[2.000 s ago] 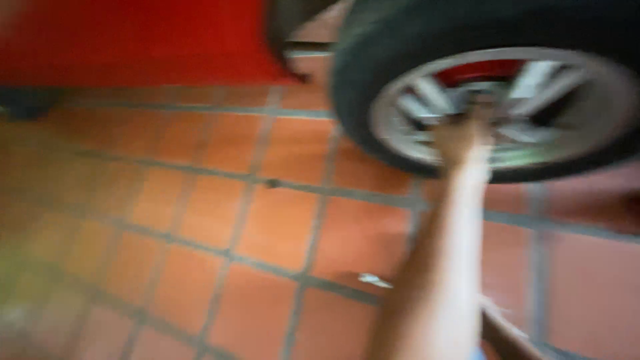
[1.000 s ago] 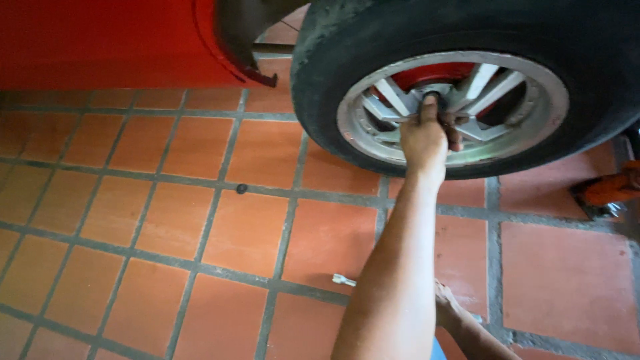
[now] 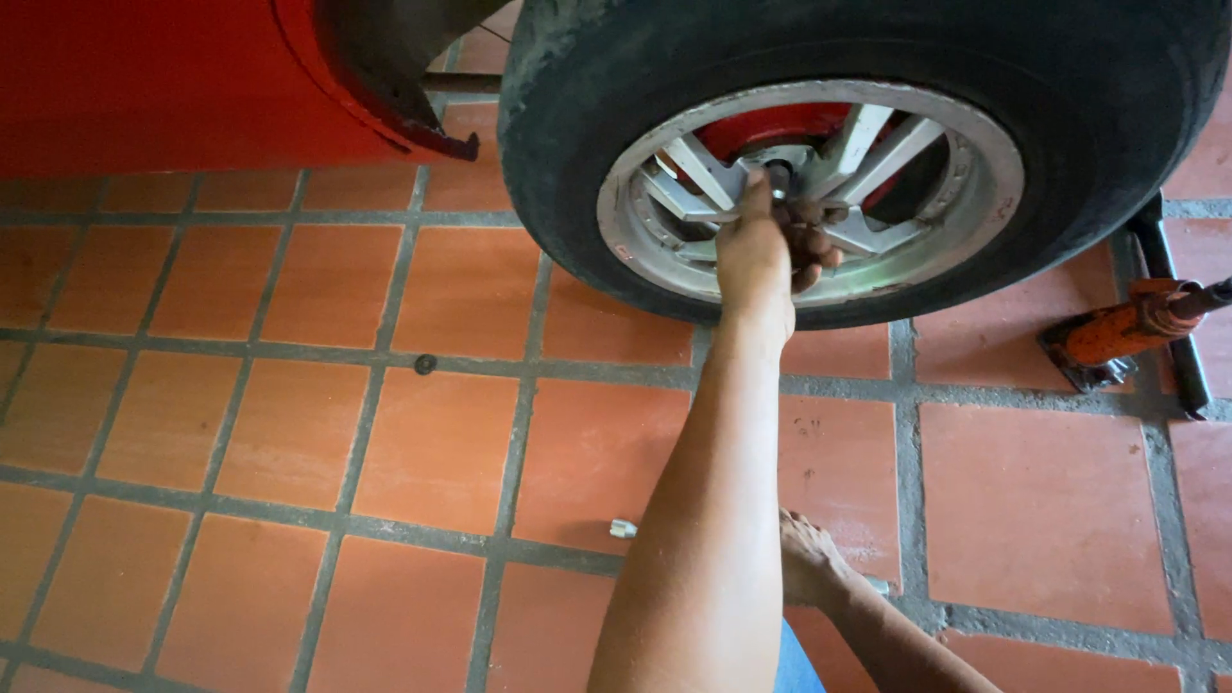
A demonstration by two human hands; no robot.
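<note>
My left hand reaches to the hub of a spoked alloy wheel with a black tyre. Its thumb and fingers are closed around a small metal wheel nut at the hub, partly hidden by the fingers. Lower down, my right hand is low at the floor, partly covered by my left forearm. A silver socket end shows left of that forearm, and another bit of metal shows beside my right hand. Whether my right fingers grip anything is hidden.
An orange jack stands on the tiled floor right of the tyre, beside a black metal bar. The red car body is at upper left, with its wheel-arch edge near the tyre. A small dark round piece lies on the tiles.
The orange jack, out of view two seconds ago, is now in view at the right as the view has shifted. My left hand stays at the hub throughout.
</note>
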